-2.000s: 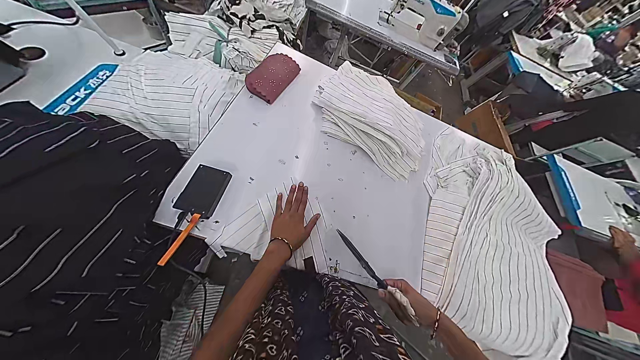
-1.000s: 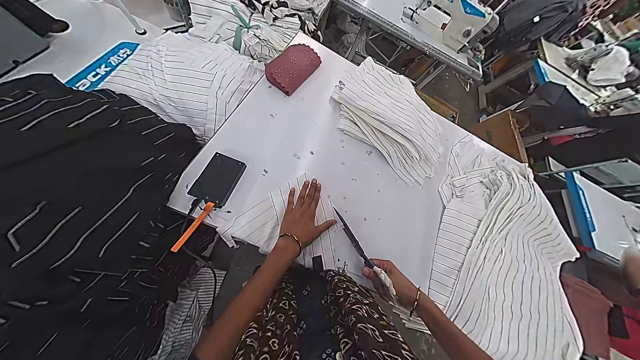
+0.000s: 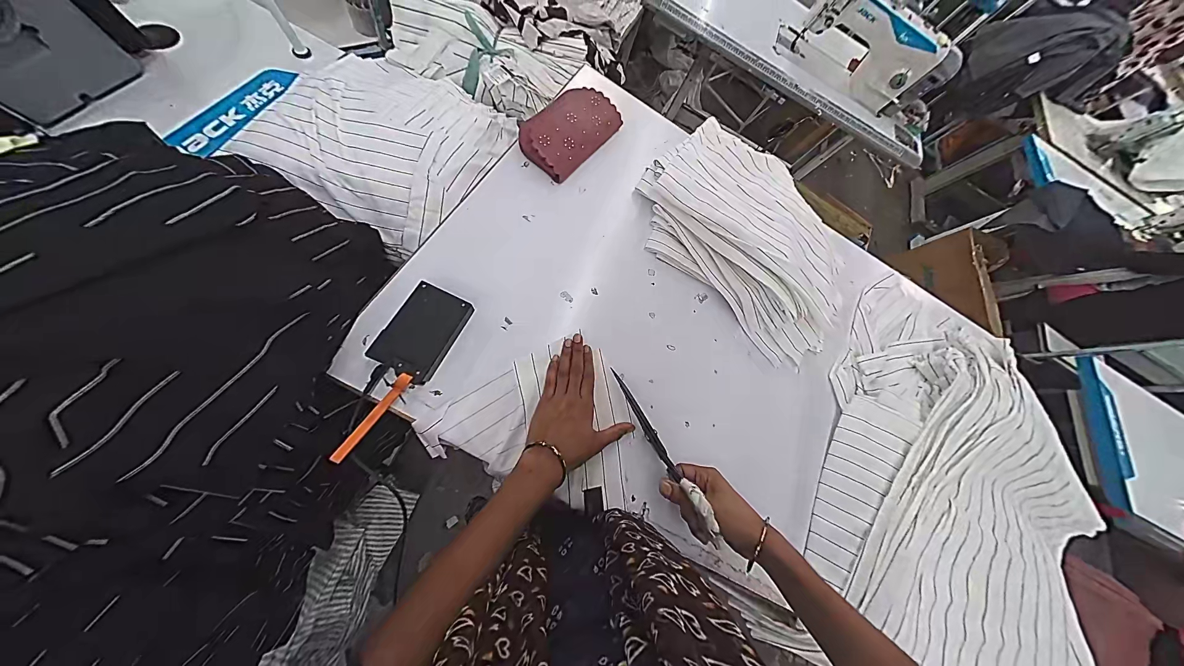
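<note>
My left hand lies flat, palm down, on a white striped fabric piece at the near edge of the white table. Its fingers point away from me, and the thumb sticks out to the right. Just right of it, my right hand grips fabric-wrapped handles of scissors, whose blades look closed and point up and left, beside the fabric's right edge. A small black patch shows at the fabric's near end.
A stack of striped pieces lies at the back right and striped garments at the right. A maroon case is at the far corner, a black device with an orange strip at the left. Black striped cloth fills the left side.
The scissors in my right hand now lie a little closer to my left hand than two seconds ago. My left hand stays flat on the fabric. The view has shifted slightly.
</note>
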